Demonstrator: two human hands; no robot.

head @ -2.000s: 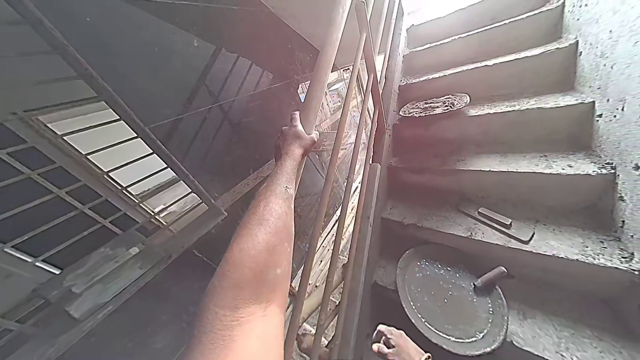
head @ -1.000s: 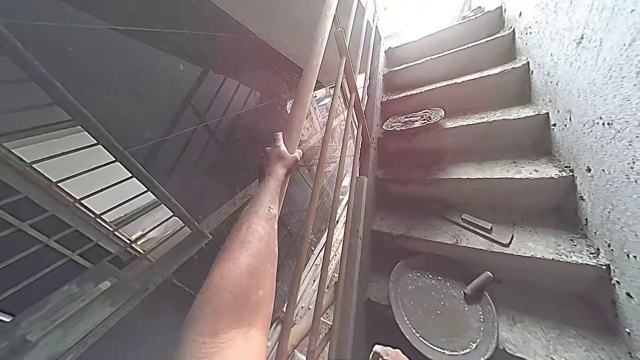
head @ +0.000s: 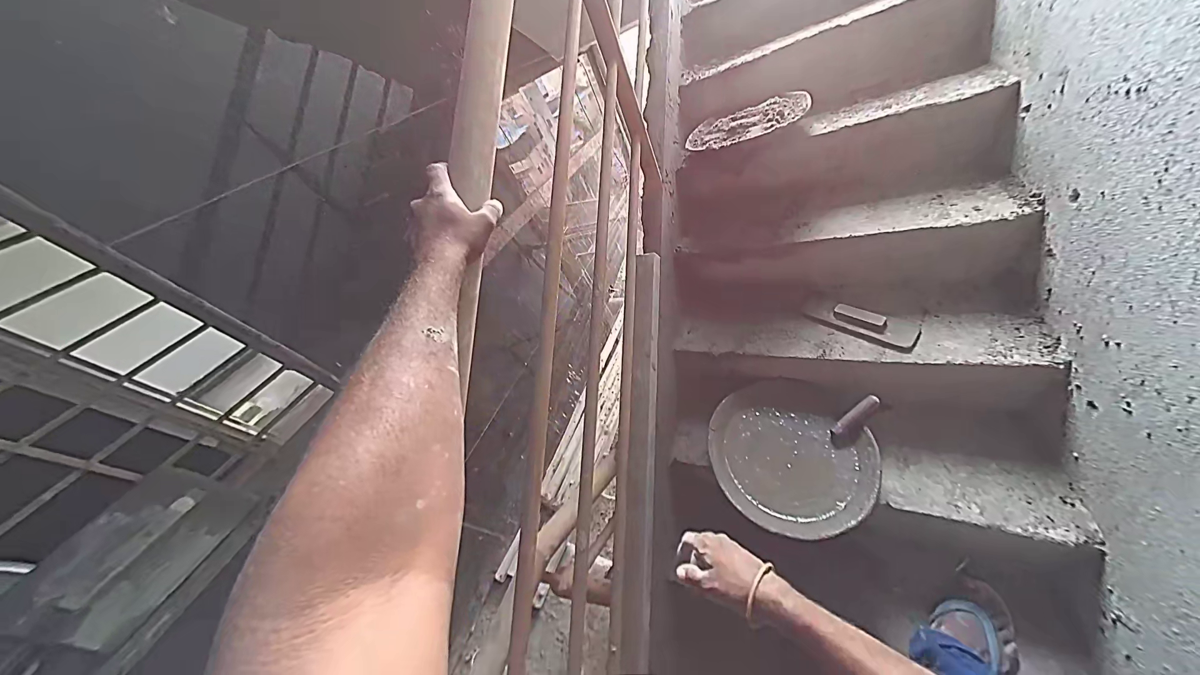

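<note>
My left hand (head: 452, 217) grips the thick handrail (head: 481, 103) of the metal stair railing, its thumb round the right side. Low and right of the thin bars, my right hand (head: 720, 565) is half curled over the lower steps, with a band on the wrist; nothing shows in it. Just above and right of it sits a round pan (head: 787, 469) of grey watery stuff on a step, a cylindrical handle (head: 855, 420) jutting over its rim. One step higher lies a flat trowel or float (head: 867, 323) with a bar grip.
Rough concrete steps (head: 937, 262) climb between the railing and a speckled wall (head: 1125, 375). A mortar-coated oval object (head: 748, 122) lies on an upper step. A foot in a blue sandal (head: 956, 637) is at the bottom right. Left of the railing is a drop with a barred opening (head: 159, 347).
My right hand and wrist have come further into view at the bottom. My left hand still holds the handrail. The pan and float stay on their steps.
</note>
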